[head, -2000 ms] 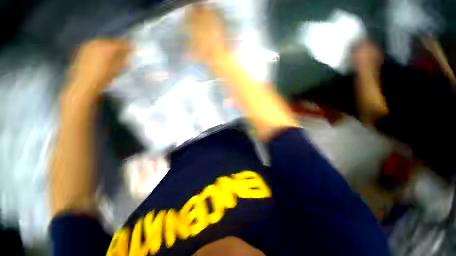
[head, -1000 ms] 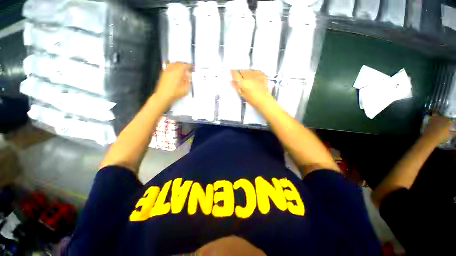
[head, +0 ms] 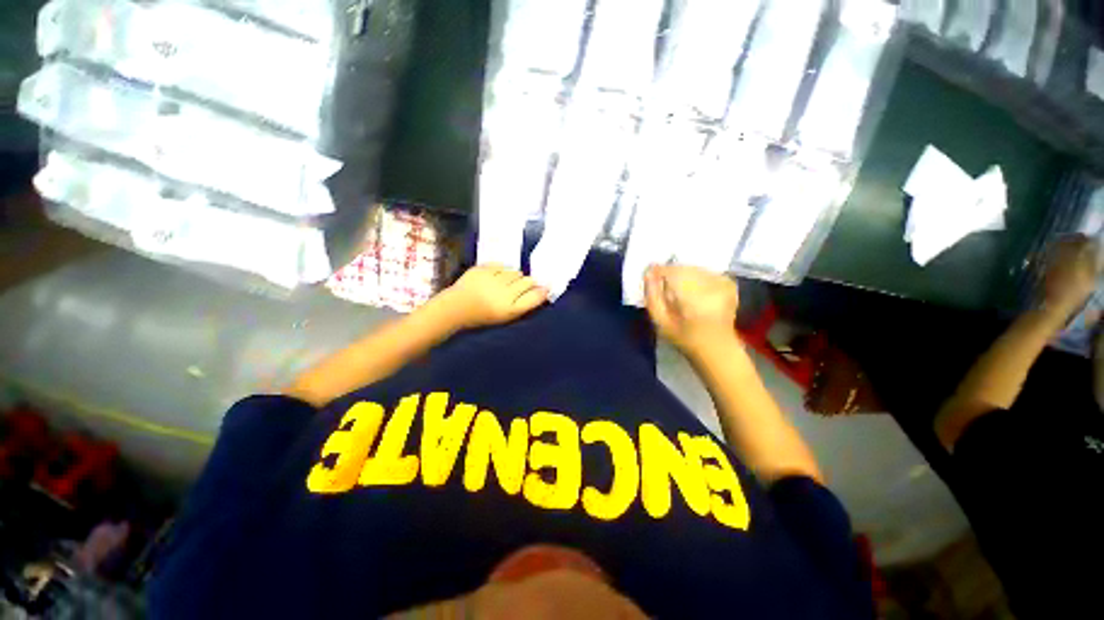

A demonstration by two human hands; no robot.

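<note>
A clear blister tray (head: 827,208) with two rows of white pouches lies in front of me on the dark green surface. My left hand (head: 501,294) is closed at the near end of one white pouch (head: 574,233), which reaches past the tray's near edge toward my waist. My right hand (head: 693,305) is closed on the near end of another white pouch (head: 657,218). A dark gap shows between these two pouches. The tray's far end is cut off by the picture's top edge. Glare hides the pocket details.
Stacked filled trays (head: 182,133) stand at the left. A red-and-white checked item (head: 406,257) is at the bench edge. Loose white slips (head: 955,206) lie on the green surface (head: 881,242) at right. Another person's hand (head: 1067,276) is at far right; more trays (head: 987,34) show top right.
Both hands have moved from the tray's middle to its near edge, at the pouch ends. Two pouches now stick out toward me. The tray appears farther right and up in the view.
</note>
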